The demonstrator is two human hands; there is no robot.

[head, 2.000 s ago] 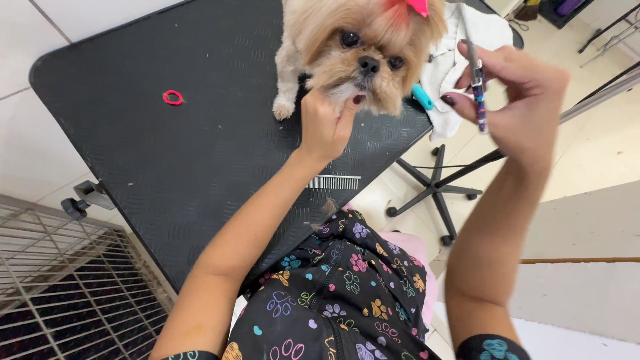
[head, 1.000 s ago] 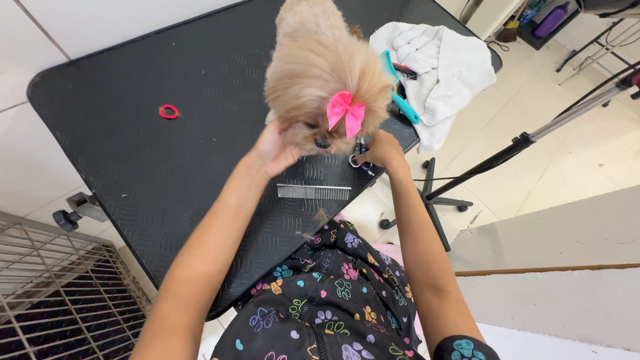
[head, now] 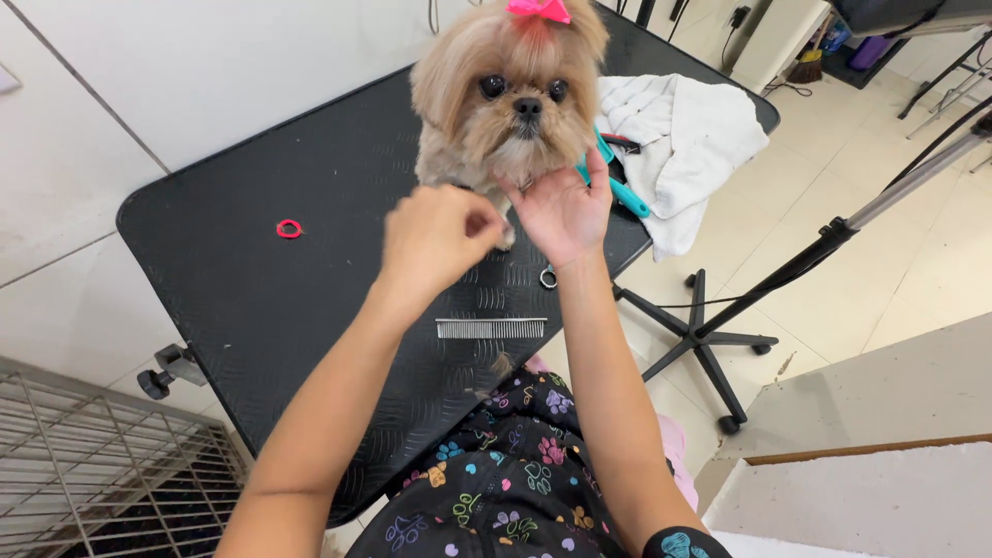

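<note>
A small tan dog (head: 515,101) with a pink bow (head: 540,9) on its head faces me on the black grooming table (head: 256,294). My right hand (head: 564,203), palm up and fingers spread, touches the fur under its chin. Just left of it, my left hand (head: 438,236) is curled, thumb and fingertips together, in front of the dog's chest and foreleg; whether it pinches anything is not clear. Nearer me lies a metal comb (head: 491,328). A ring-shaped scissor handle (head: 548,277) shows beside my right wrist, the rest hidden.
A red band (head: 289,229) lies on the left of the table. Behind the dog's right side are a white towel (head: 697,147) and a teal-handled brush (head: 629,198). A table clamp (head: 172,372), a wire cage (head: 101,457) and a wheeled stand (head: 697,337) stand around the table.
The dog has raised its head from the lowered pose of a second ago. My right hand has left the scissors on the table and moved under its chin; my left hand has come away from its face.
</note>
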